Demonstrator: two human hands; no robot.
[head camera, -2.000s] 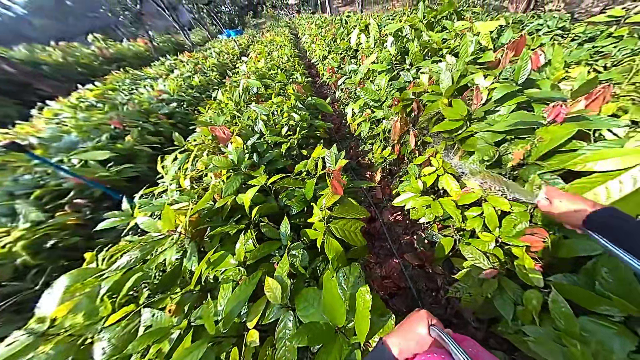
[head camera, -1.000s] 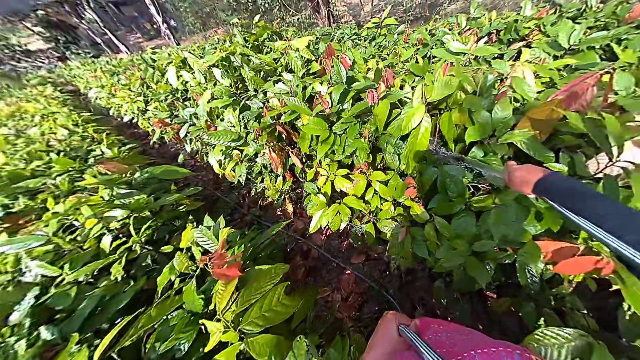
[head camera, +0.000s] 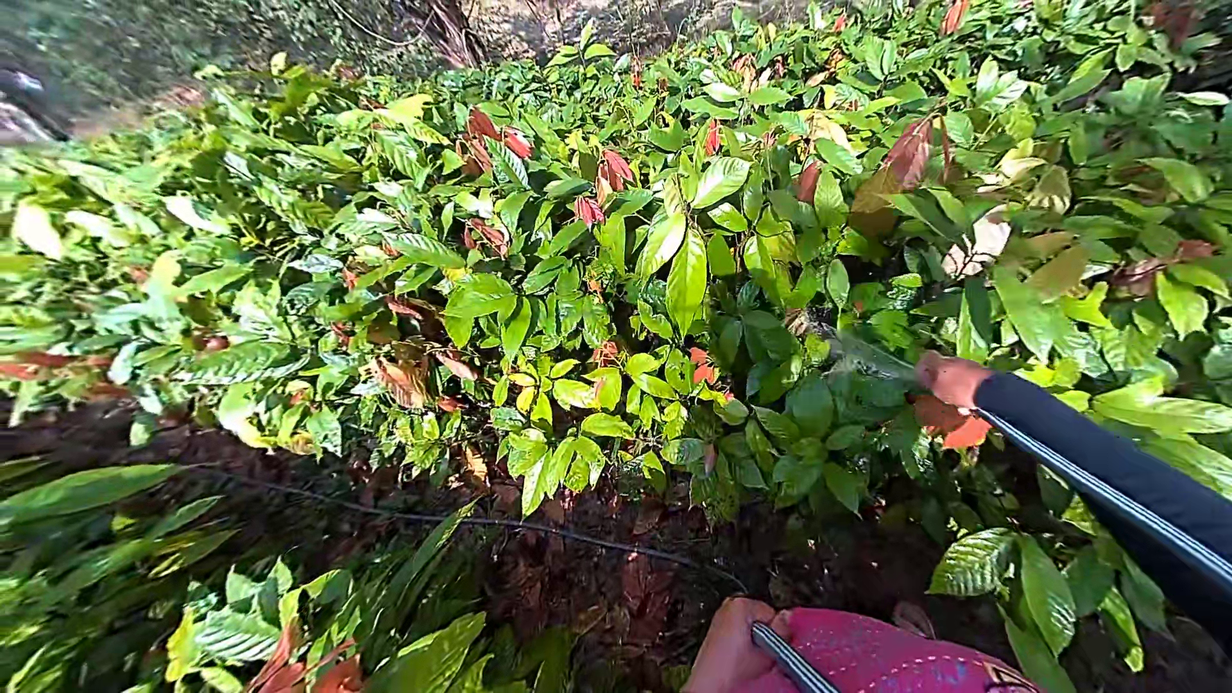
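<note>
My right hand (head camera: 951, 381), below a dark sleeve, is closed at the end of a grey striped hose (head camera: 1107, 481). A thin spray of water (head camera: 861, 354) leaves it toward the leafy green plants (head camera: 616, 298). At the bottom, my left hand (head camera: 729, 643) grips another stretch of striped hose (head camera: 791, 659), beside pink patterned cloth (head camera: 885, 650). How the hose runs between the two hands is out of view.
A thin dark line (head camera: 539, 527) lies along the shaded soil path (head camera: 616, 577) strewn with dry leaves. More plants (head camera: 87, 539) stand at the lower left. Tree trunks (head camera: 452, 34) rise behind the bed.
The view has swung to the right, bringing the right-hand bed to the middle. Both hands keep their hold on the hose, and the spray continues.
</note>
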